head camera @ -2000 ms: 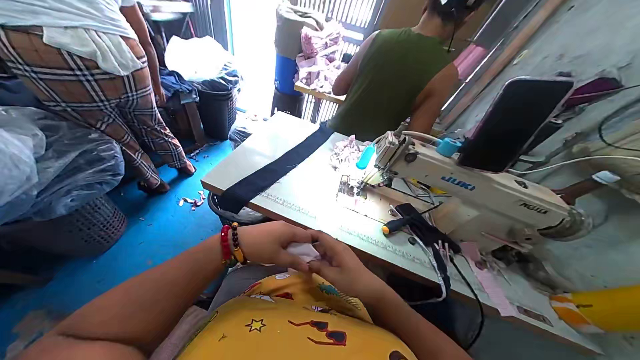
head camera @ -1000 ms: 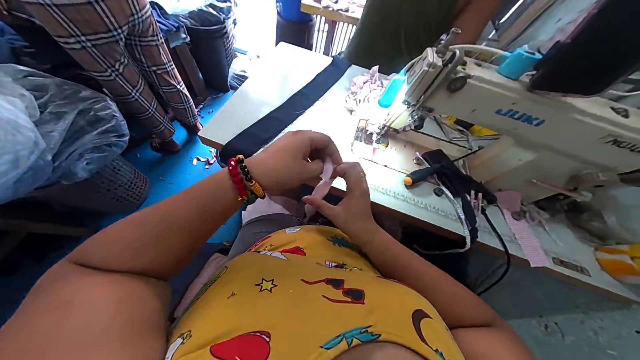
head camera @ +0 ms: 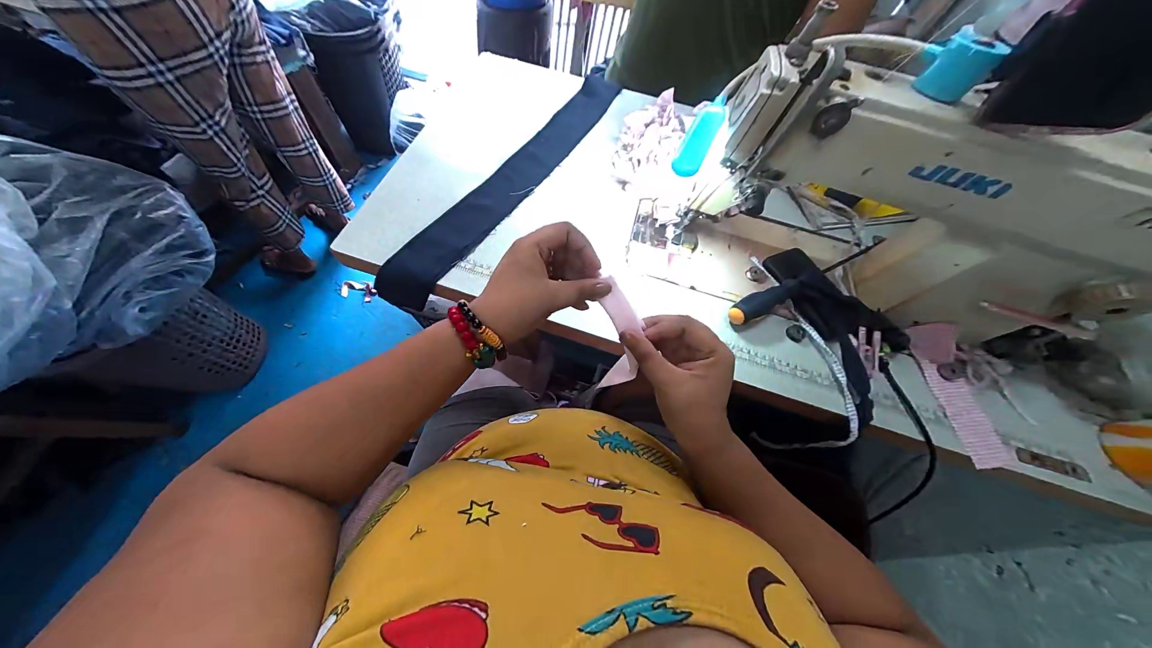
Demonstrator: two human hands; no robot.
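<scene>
A narrow pale pink fabric strip is stretched between my hands in front of the table edge. My left hand pinches its upper end between thumb and finger. My right hand grips the strip lower down, and a loose tail hangs below toward my lap. Beyond them stands a white Juki sewing machine, its lamp lighting the needle area. A dark blue fabric band lies across the white table. Crumpled pink fabric rests behind the needle area, beside a turquoise bottle-like object.
A screwdriver with a black and orange handle, black cloth and a pink ribbed strip lie right. A perforated basket under clear plastic stands left, near a person in plaid trousers. Another person in green is behind the table.
My hands have moved apart, and the pink strip now shows drawn out between them; two seconds ago they were together over a small pale bit. The view has tilted down.
</scene>
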